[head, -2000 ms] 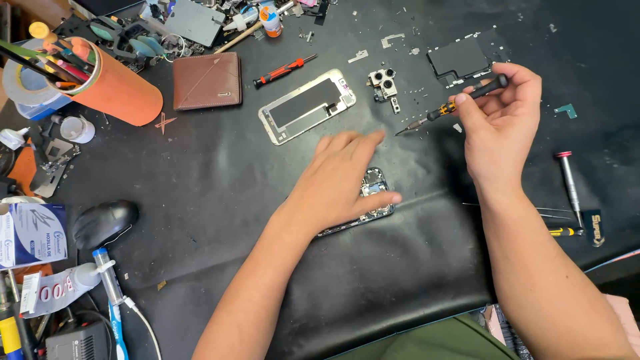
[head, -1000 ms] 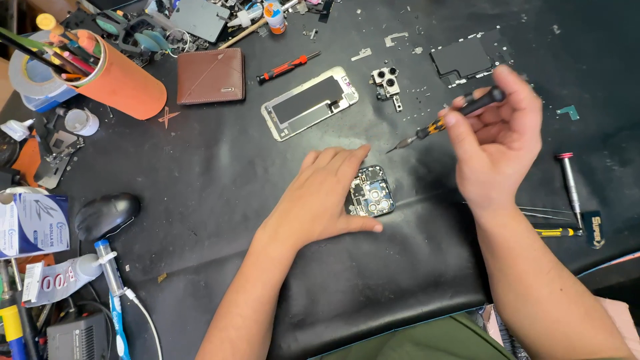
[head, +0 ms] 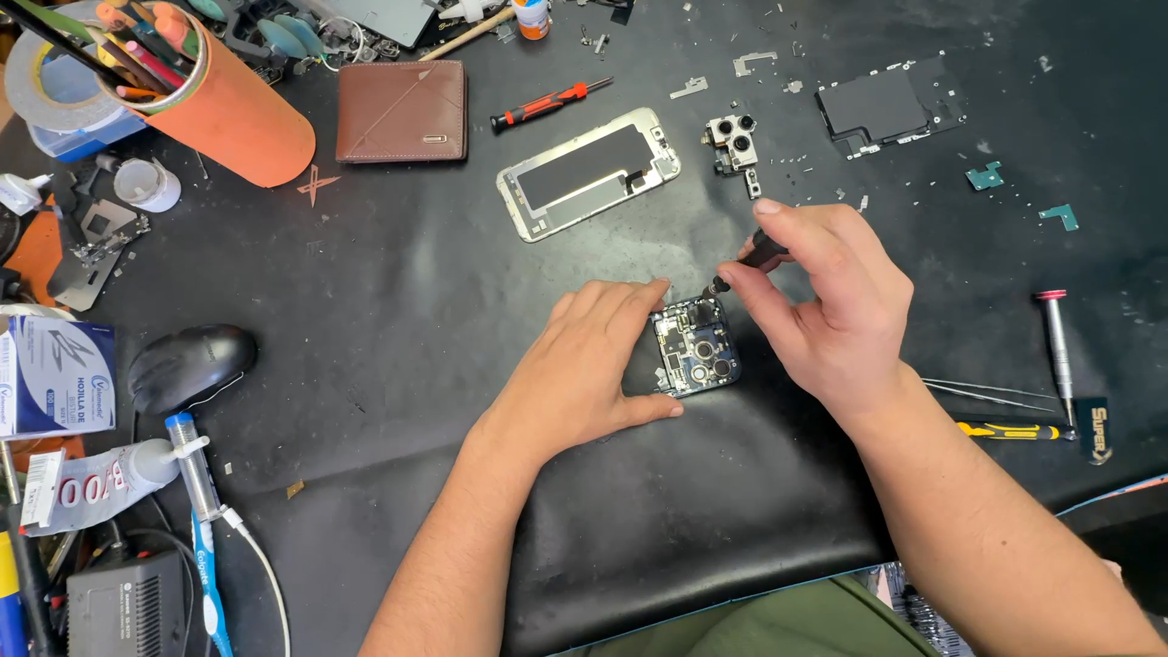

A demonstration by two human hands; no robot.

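Note:
An opened smartphone body (head: 699,351) lies on the black mat, its circuit parts showing at the right end. My left hand (head: 589,374) covers the rest of it, fingers along the far side and thumb along the near side. A screwdriver (head: 759,251) with a dark handle is pinched in my right hand (head: 821,306), its tip at the phone's upper edge. Beyond the phone lie a camera module (head: 735,146) with several lenses and a phone screen assembly (head: 589,175), back side up.
At the far right lie a black battery (head: 881,105), tweezers (head: 990,394), a yellow screwdriver (head: 1013,431) and a silver screwdriver (head: 1058,351). A red screwdriver (head: 552,106), a brown wallet (head: 401,114), an orange pencil cup (head: 242,119) and a computer mouse (head: 192,368) stand farther left.
My right hand has moved left and toward me, bringing the screwdriver from above the mat to the phone's edge. My left hand has shifted off the phone's right end, which was partly covered at first.

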